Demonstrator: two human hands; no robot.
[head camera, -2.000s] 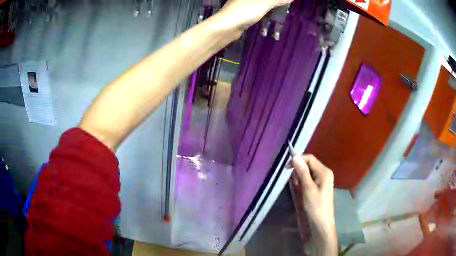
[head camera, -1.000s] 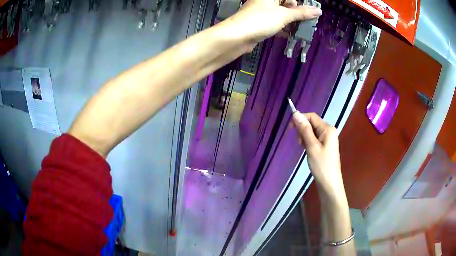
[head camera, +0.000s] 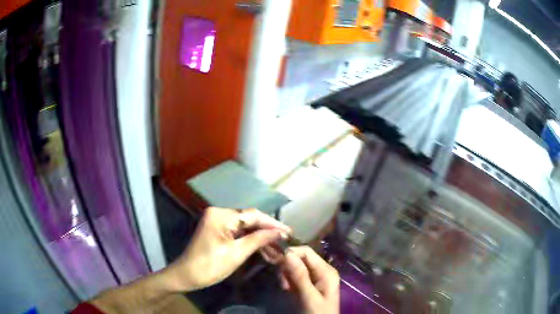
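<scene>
My left hand (head camera: 224, 248) and my right hand (head camera: 312, 279) meet at the bottom centre, fingertips close together. A small, blurred metallic glint (head camera: 283, 235) shows between the fingertips; I cannot tell what it is or which hand holds it. The slim silver tool cannot be made out clearly. The fanned bundle of grey-black strips (head camera: 417, 101) lies on the machine's top at upper right, beyond my hands, its dark ends hanging over the edge.
The purple strip curtain (head camera: 89, 116) hangs at left beside a white post. An orange-red door (head camera: 199, 116) with a purple window stands behind a grey-green panel (head camera: 236, 186). A clear guard (head camera: 485, 245) covers the machine's mechanism at lower right. A pale round rim (head camera: 241, 310) shows at the bottom edge.
The view has swung right from the purple-curtained chamber to the machine. My left hand has let go of the overhead hanging clip and come down to meet my right hand.
</scene>
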